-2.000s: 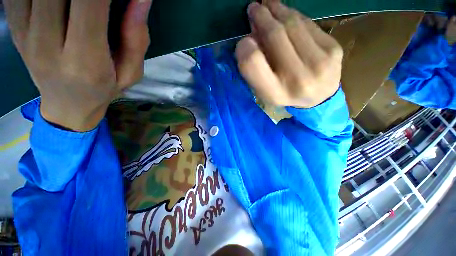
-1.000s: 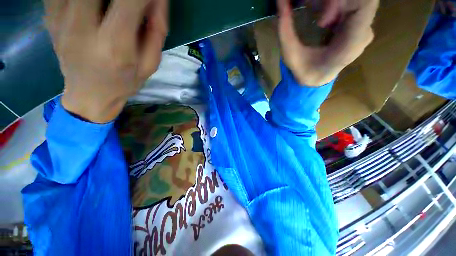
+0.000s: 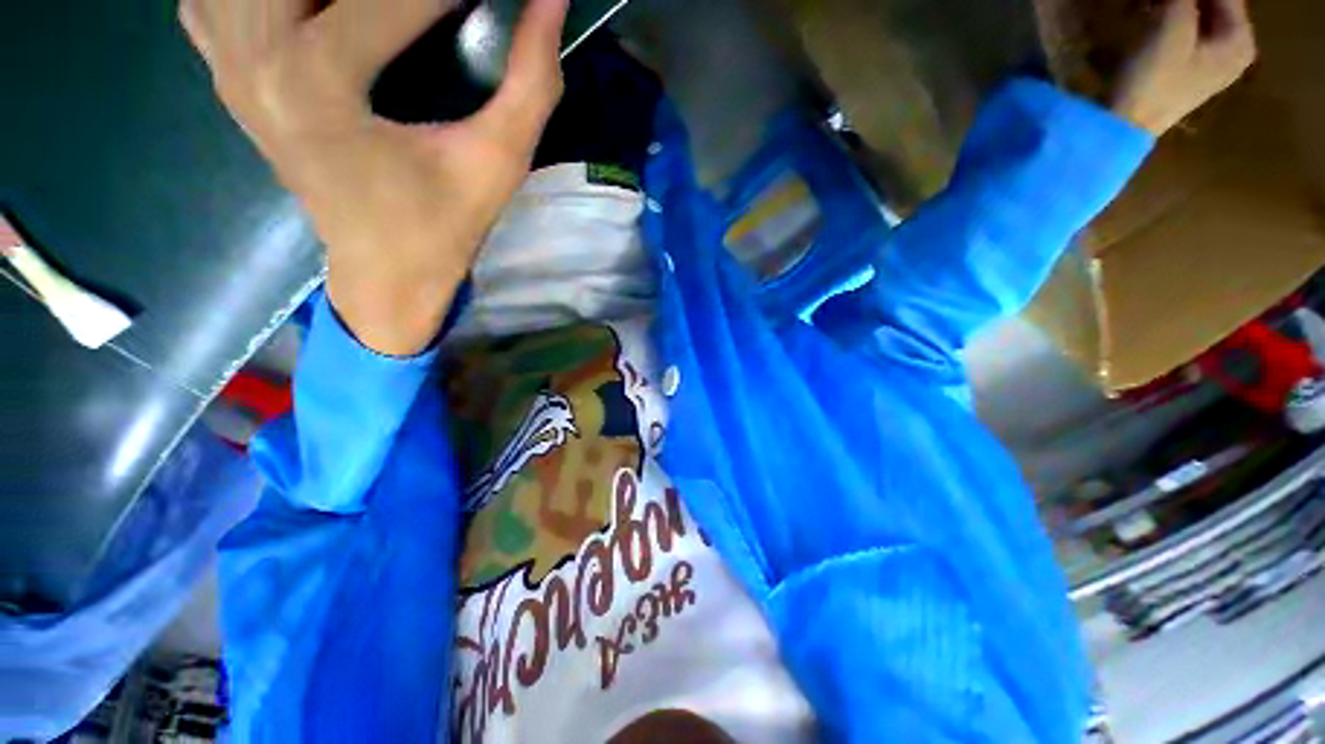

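My left hand [image 3: 385, 160] is over the glossy dark green bench [image 3: 175, 160], its thumb spread from its fingers. Its fingertips are cut off by the top edge, so I cannot tell what it holds. A dark gap with a bright spot shows between thumb and fingers. My right hand [image 3: 1192, 66] is at the top right, over the open brown cardboard carton [image 3: 1221, 247], fingers bent and partly cut off. No held item can be made out. A flat brush [image 3: 84, 310] with a white fan-shaped tip and reddish handle lies on the bench at the left.
The bench edge runs diagonally between the bench and my body. Blue cloth [image 3: 146, 538] shows beyond the edge at the lower left. A red item [image 3: 1261, 361] lies below the carton, near metal racks [image 3: 1235, 567] at the lower right.
My right hand has moved from the bench edge outward to the right, over the carton. My left hand has shifted slightly right and its thumb has spread. The view has turned, bringing the brush into sight.
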